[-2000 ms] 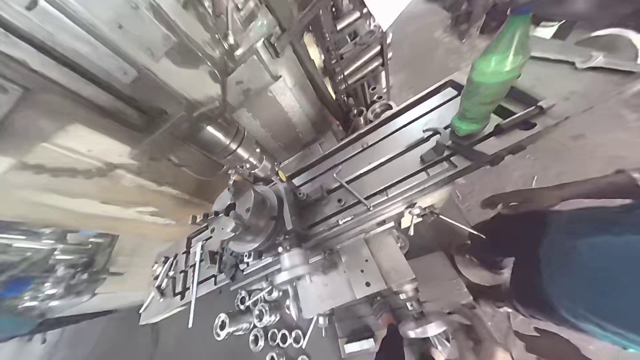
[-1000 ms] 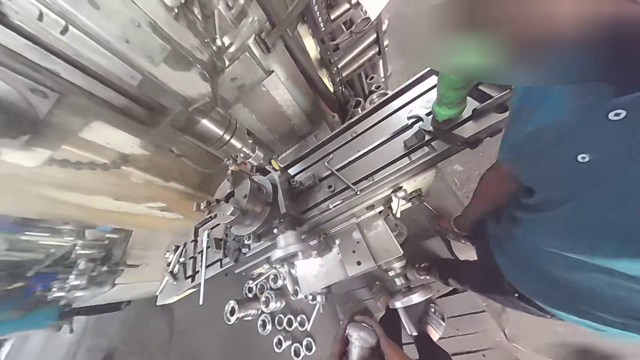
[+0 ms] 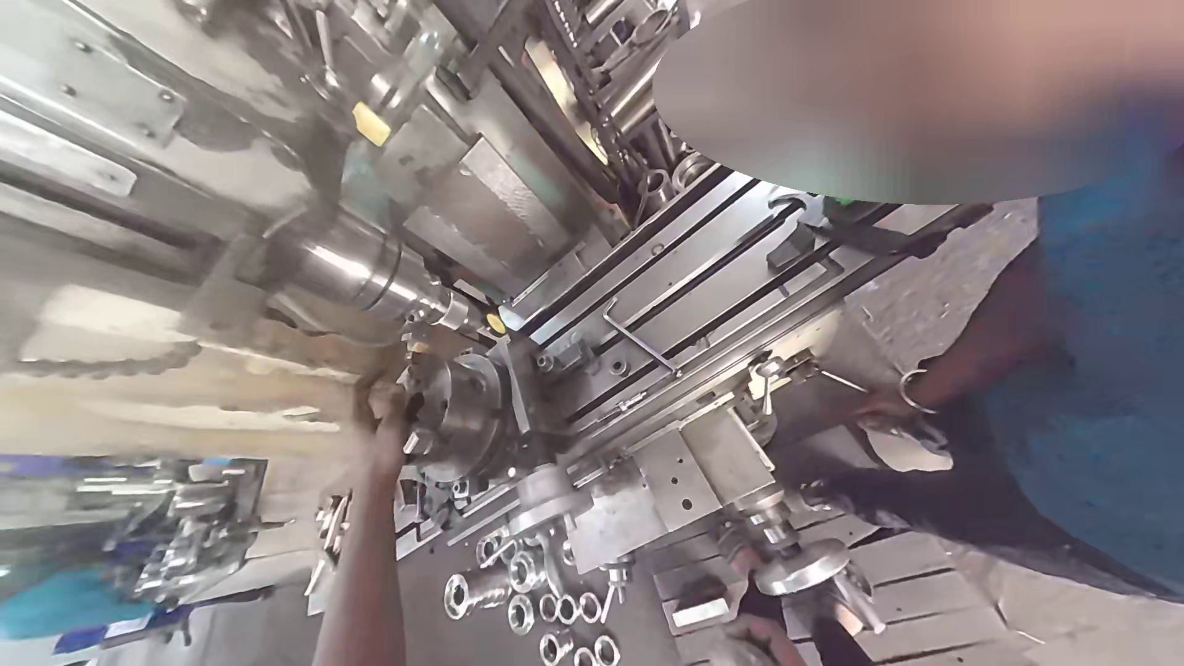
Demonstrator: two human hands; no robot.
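My left arm reaches up from the bottom, and my left hand is at the left face of a round metal chuck on the milling machine table. Its fingers are blurred, so their grip is unclear. Just above the chuck is the machine's spindle with its tool holder. What appears to be my right hand is low in the view, below the metal handwheel; its fingers are partly cut off by the edge. A bent metal rod lies on the slotted table.
A person in a blue shirt stands at the right, one hand near the table's front levers. Several metal rings lie below the table. A C-shaped wrench and a clamp block sit toward the table's far end.
My left arm has come into view and reached the chuck. The other person has moved in at the right, and the green bottle on the table is now mostly hidden. The view is closer.
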